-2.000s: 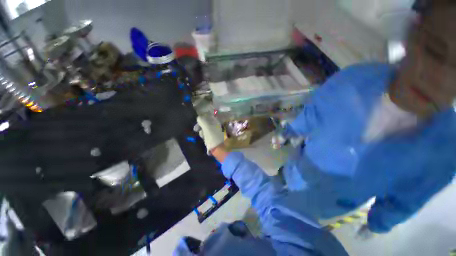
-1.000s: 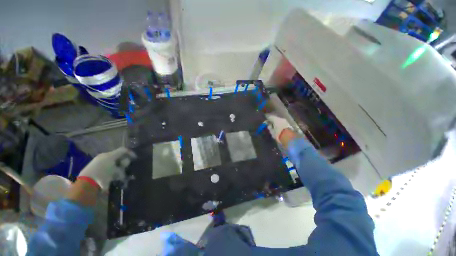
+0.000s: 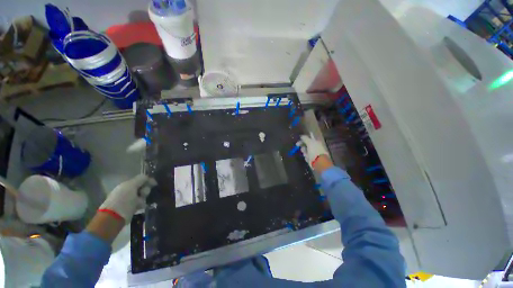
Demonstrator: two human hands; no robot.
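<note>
The black board (image 3: 205, 124) lies in front of me, with three silver-white rectangular pieces (image 3: 232, 177) in a row and short blue strips (image 3: 237, 108) around its edges. Pale round spots dot its surface. My left hand (image 3: 126, 196), in a white glove with a red cuff edge, has its fingers curled on the board's left edge. My right hand (image 3: 313, 149), also gloved, grips the right edge near the upper corner. The fingertips under the board are hidden. A silver rail (image 3: 270, 243) runs along the near edge.
A white machine housing (image 3: 405, 112) with a dark, red-lit opening (image 3: 365, 163) stands at the right. Blue buckets (image 3: 101, 70), a white bucket (image 3: 173, 34) and a round white lid-like thing (image 3: 219, 84) are behind the board. Another white bucket (image 3: 50, 198) lies tipped at left.
The view has turned from the other person to the white machine. My left hand has come into view at the board's left edge. Since one second ago, the silver near rail has come into view.
</note>
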